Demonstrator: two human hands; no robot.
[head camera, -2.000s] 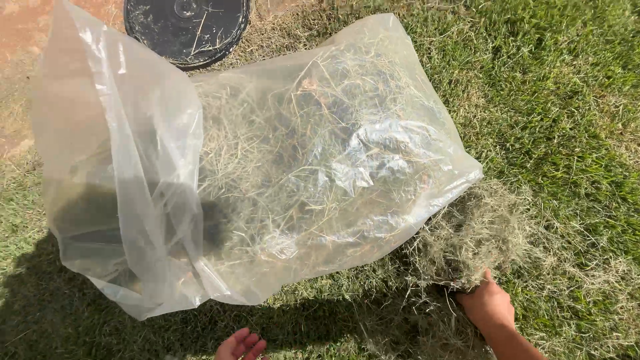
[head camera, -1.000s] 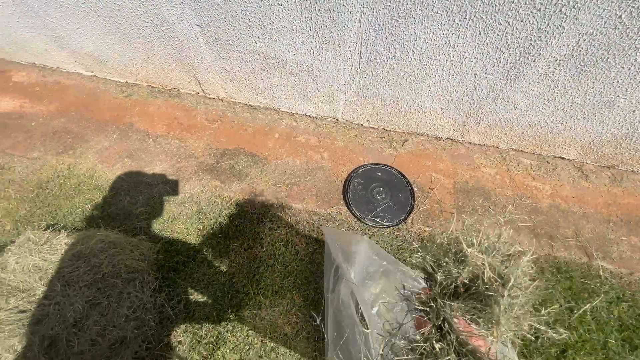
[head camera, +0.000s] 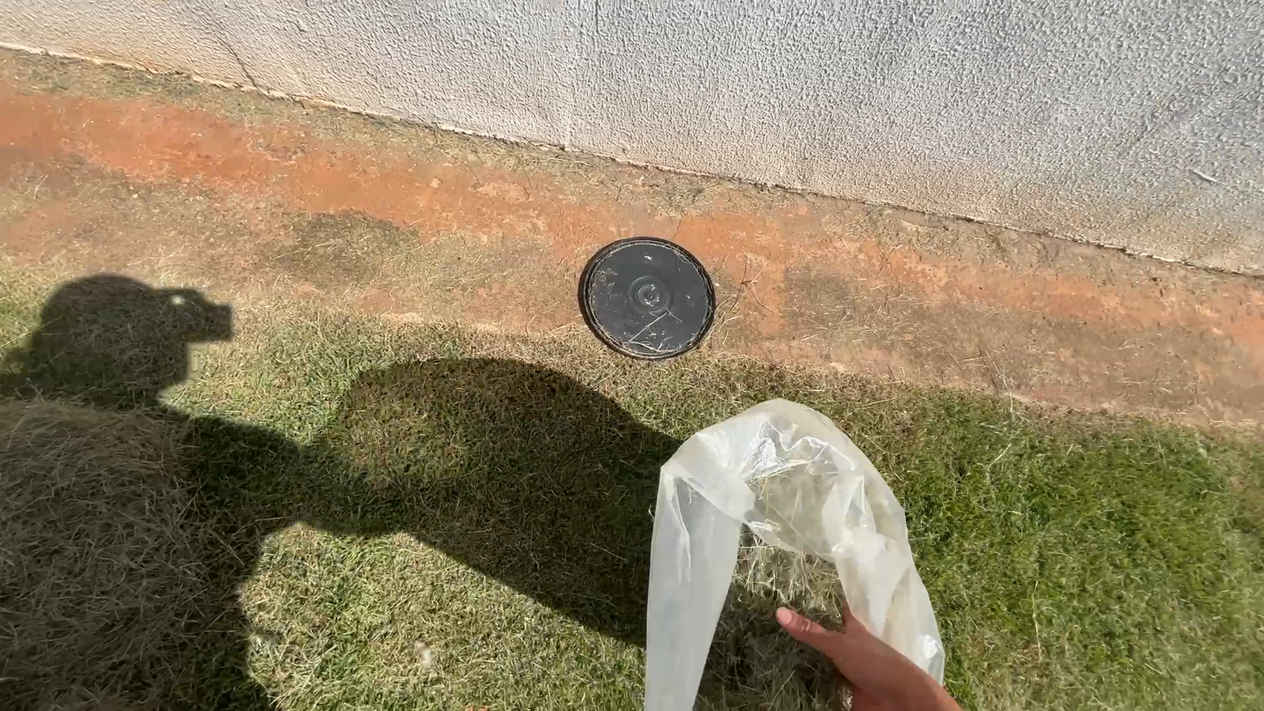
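A clear plastic bag (head camera: 691, 553) stands at the lower right with its mouth spread, and dry grass clippings (head camera: 790, 583) fill what shows of its inside. My right hand (head camera: 859, 652) reaches into the mouth from the lower right, thumb apart, against the clippings; its fingers are largely hidden by the bag and the grass. My left hand is not in view.
A round black plastic lid (head camera: 649, 298) lies on the reddish soil strip (head camera: 444, 217) beyond the lawn, below a rough white wall (head camera: 790, 89). A large heap of dry grass (head camera: 89, 553) sits at the left, partly under the person's shadow.
The bag lay on its side and now stands with its mouth up. One second ago a bundle of dry grass was above the bag; now my right hand is inside its mouth. The view has shifted.
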